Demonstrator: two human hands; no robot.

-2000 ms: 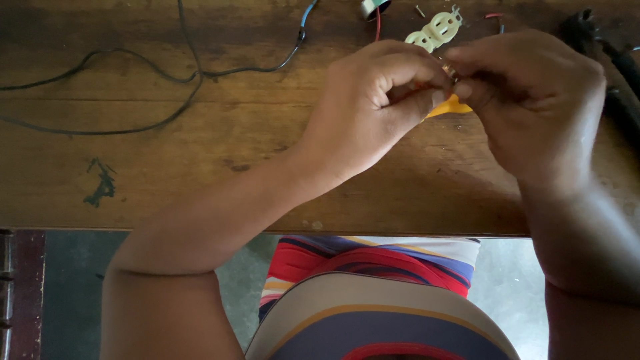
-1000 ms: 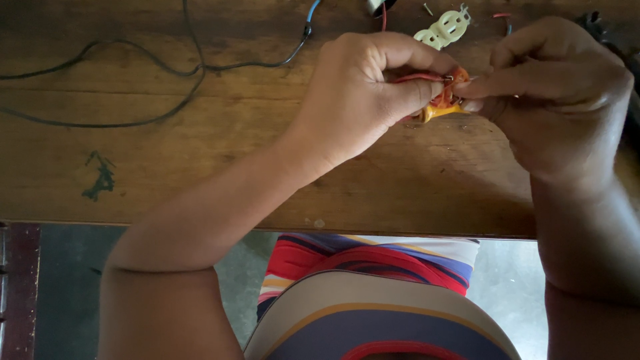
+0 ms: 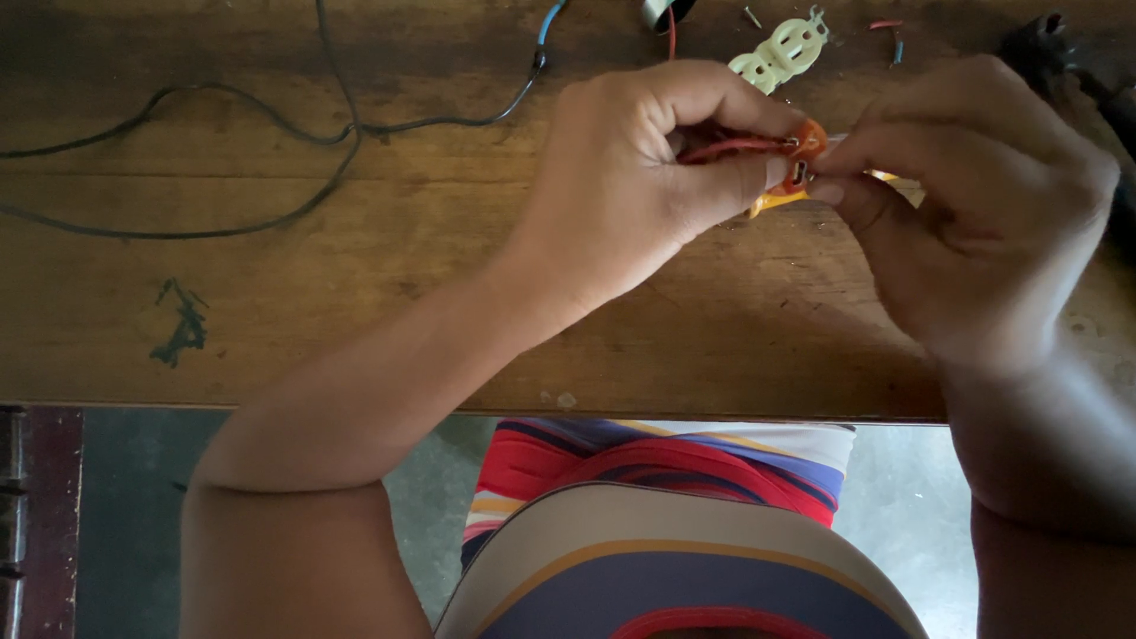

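My left hand (image 3: 657, 151) grips a small orange plastic electrical part (image 3: 809, 140) with metal contacts, between thumb and fingers. A red wire (image 3: 732, 146) runs from my left palm to that part. The thumb and index finger of my right hand (image 3: 967, 195) pinch something thin at the part's right side; it is mostly hidden, and I cannot tell what it is. Below the orange part shows a yellow-orange object (image 3: 777, 203), partly covered by my fingers. Just behind my hands lies a cream plastic outlet piece (image 3: 790, 49) with slots.
A black cable (image 3: 257, 232) loops over the left of the wooden table (image 3: 355, 293), joined to a blue wire (image 3: 550, 22). At the back lie a screw (image 3: 753, 17), short red (image 3: 886, 24) and blue wire bits (image 3: 898, 52), and a metallic cylindrical object (image 3: 657, 12). Dark items sit far right (image 3: 1047, 44).
The orange part, mostly covered by my fingers two seconds ago, now shows between my hands. My right hand has shifted slightly around it.
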